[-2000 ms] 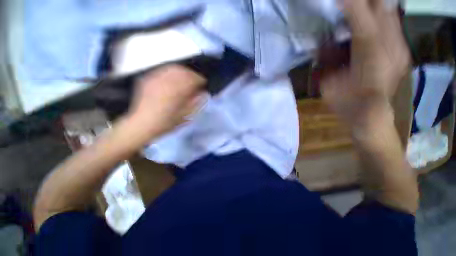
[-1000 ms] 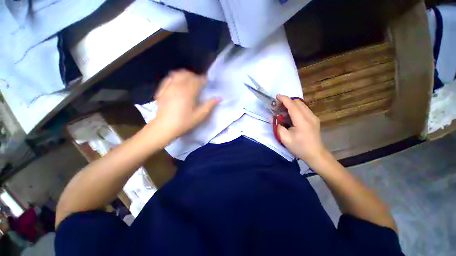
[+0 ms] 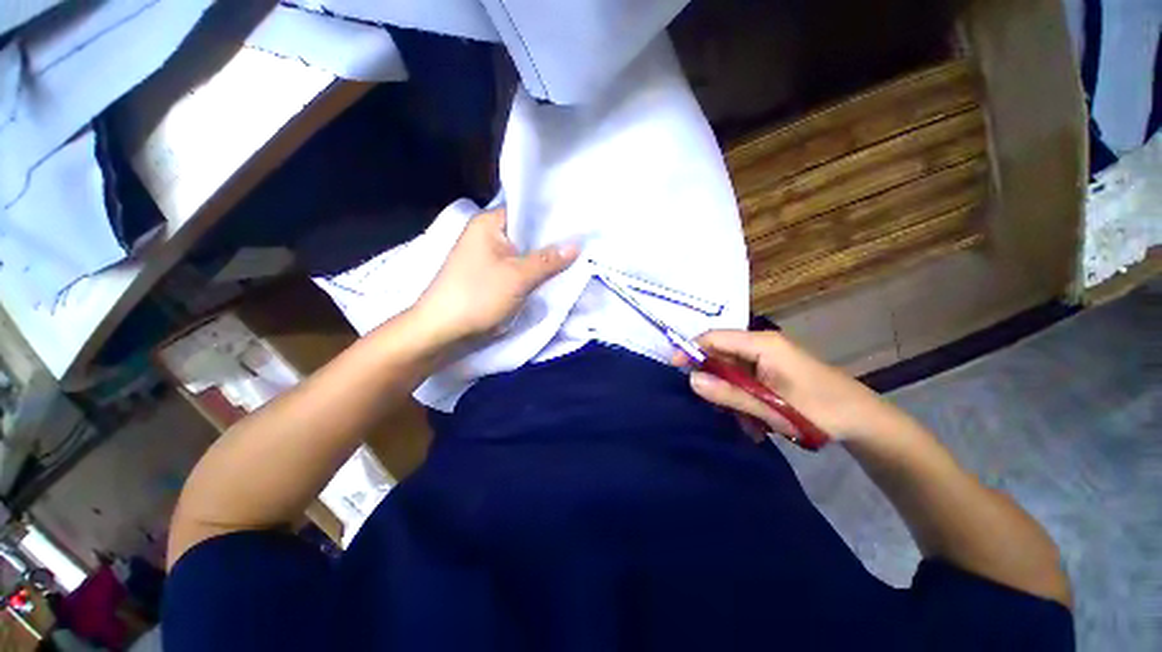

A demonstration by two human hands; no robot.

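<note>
A white cloth panel (image 3: 624, 166) lies over my lap and runs up to the table edge. A narrow strip outlined by dark lines shows on it, right of the blade tips. My left hand (image 3: 491, 283) holds the cloth, thumb on top, fingers partly hidden in its folds. My right hand (image 3: 765, 382) holds scissors (image 3: 784, 414) with red handles. Their blades look nearly closed and point up-left, tips at the cloth near my left thumb.
The white table (image 3: 242, 127) at upper left bears overlapping white and navy pieces (image 3: 77, 204). A brown box (image 3: 1019, 166) with slatted strips stands at right. A narrow bin (image 3: 255, 363) with white scraps is at left. Grey floor (image 3: 1019, 433) shows lower right.
My left hand has come down onto the cloth and grips it. The scissors have moved down from open blades above the cloth to nearly closed blades at it. The left part of the cloth is bunched up.
</note>
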